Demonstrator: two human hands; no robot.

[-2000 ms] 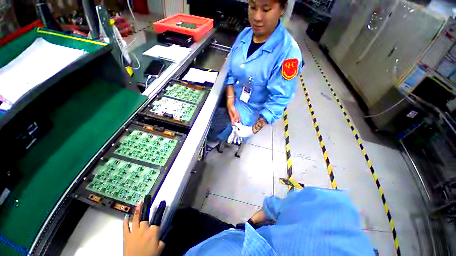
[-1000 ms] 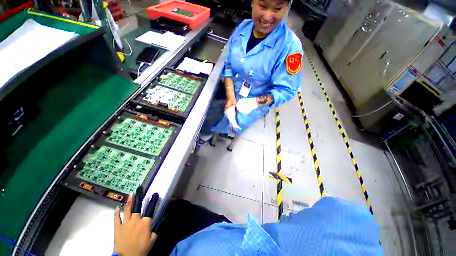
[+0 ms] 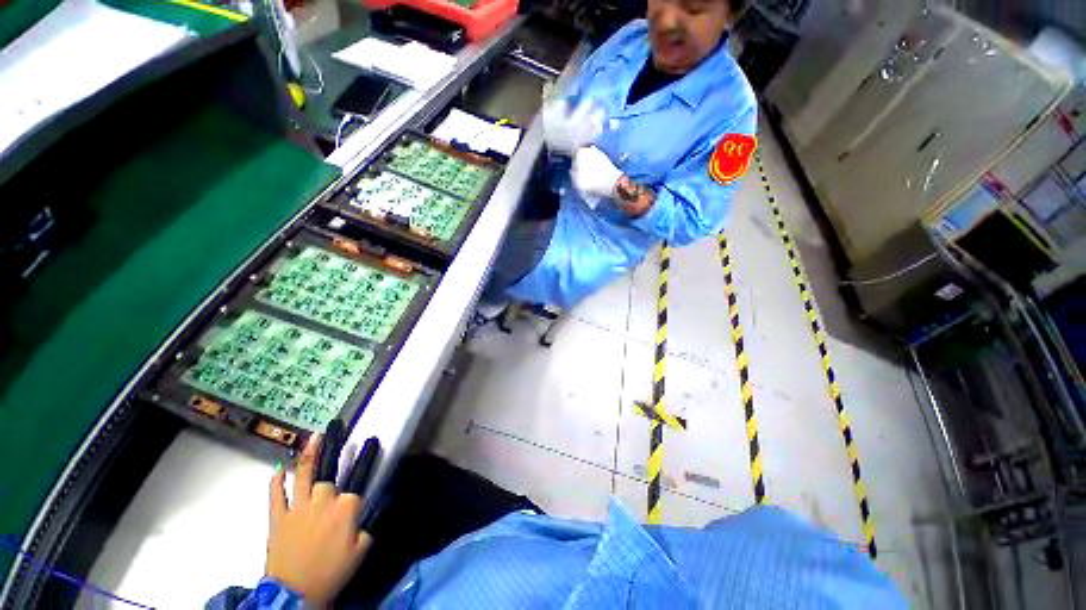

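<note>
A black carrier [image 3: 238,286] with two pale green circuit board panels lies on the conveyor; the near panel [image 3: 280,367] and the far panel [image 3: 338,293] sit side by side. Orange-brown blocks show at its near and far ends. My left hand [image 3: 314,518], with black finger cots on two fingers, has its fingers spread at the carrier's near corner, by the conveyor's silver rail [image 3: 405,387]. It holds nothing. Whether the fingertips touch the carrier is unclear. My right hand is not in view.
A second carrier [image 3: 419,191] lies just beyond the first. A seated person [image 3: 667,131] in a blue smock and white gloves is beyond the conveyor. A green-topped bench [image 3: 179,238] runs along the left. A red bin [image 3: 482,17] and papers stand further along. Striped tape marks the floor.
The view has shifted. The other person's gloved hands have risen from the lap to the chest. My left hand stays at the carrier's near corner; my right sleeve has drawn in.
</note>
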